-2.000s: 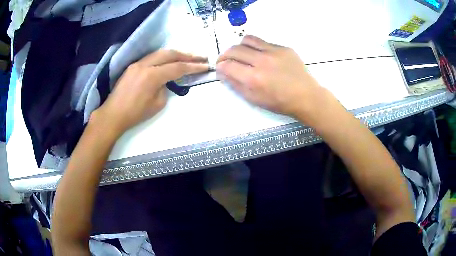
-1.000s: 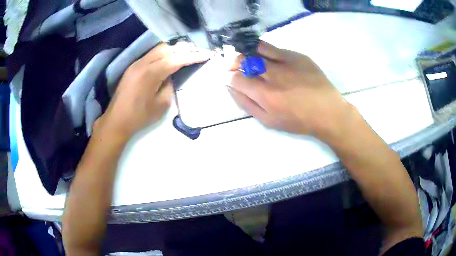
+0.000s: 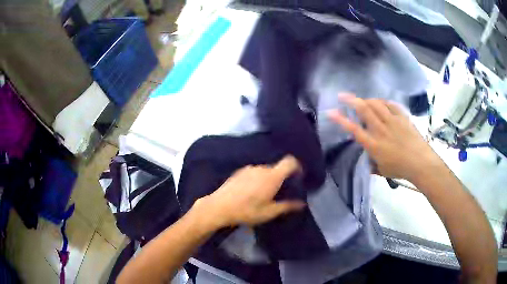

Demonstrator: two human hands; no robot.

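A dark garment panel [image 3: 228,155] with pale grey areas on its wrong side lies bunched over the left of the white table and its front edge. Its upper grey part is blurred. My left hand [image 3: 250,194] is over the dark cloth, thumb and fingers apart. My right hand [image 3: 389,136] is over the grey part near the machine, fingers spread. Neither hand shows a grip on the cloth; whether the fingertips touch it is unclear. The sewing machine head [image 3: 458,100], with blue knobs, is at the right.
A pale blue strip [image 3: 194,58] lies along the table's left side. A pile of grey and black pieces [image 3: 136,186] is below the left edge. A blue crate [image 3: 119,55] stands on the floor at upper left. Ruler tape [image 3: 422,249] runs along the front edge.
The view has swung left. Both hands have left the needle area and moved onto the large panel, which is now spread and bunched across the table's left part.
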